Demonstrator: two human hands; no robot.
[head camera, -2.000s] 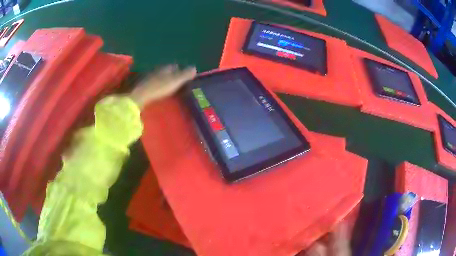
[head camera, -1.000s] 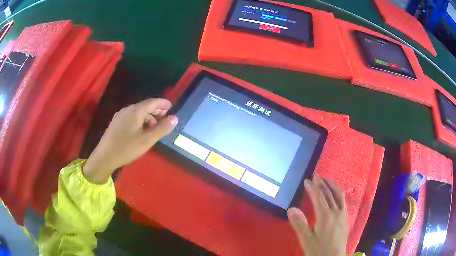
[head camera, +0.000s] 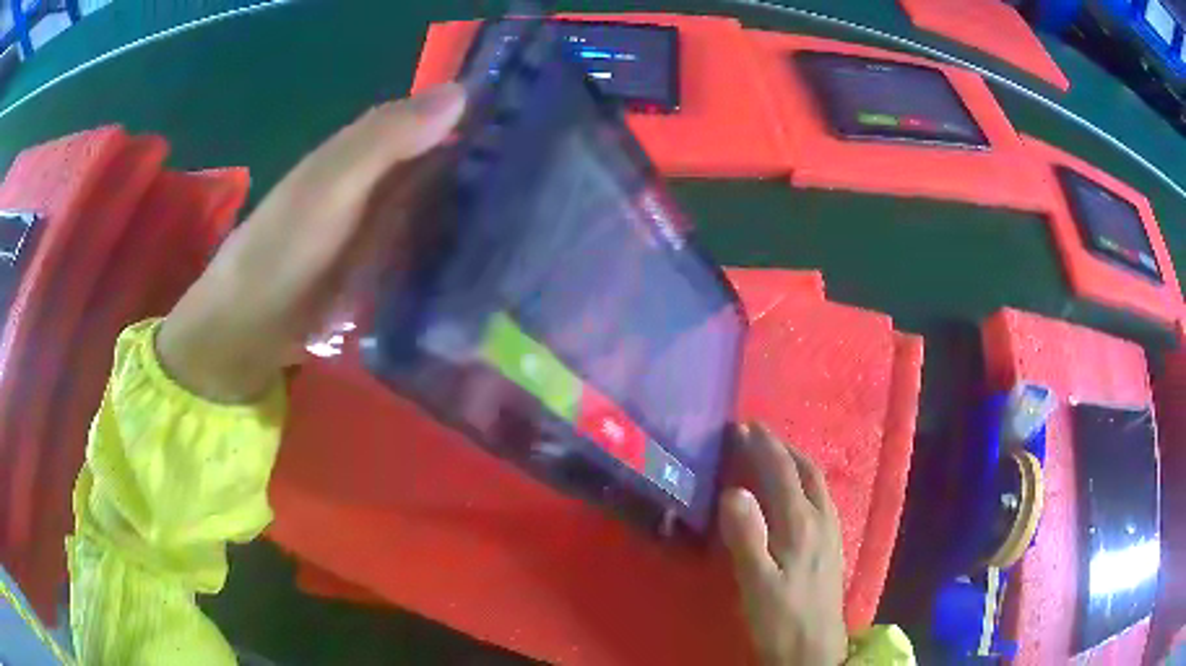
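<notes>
A black-bezelled tablet (head camera: 585, 312) is lifted and tilted above a pile of red foam pads (head camera: 442, 546). It is blurred; its screen shows green, red and grey result buttons along the lower edge. My left hand (head camera: 306, 247) grips the tablet's left side, with the fingers partly hidden behind it. My right hand (head camera: 787, 546) is at the tablet's lower right corner, thumb and fingers apart; whether it grips the corner is unclear.
Three lit tablets lie on red foam across the back and right, one at the back (head camera: 624, 65). Stacked foam pads (head camera: 117, 312) stand at left. A blue tape dispenser (head camera: 1008, 520) is at right, beside a switched-off tablet (head camera: 1116, 520) on foam.
The tablet was flat on the foam and is now raised and tilted at its left side. Its screen changed from a pale prompt to result buttons. My left hand has taken hold of it.
</notes>
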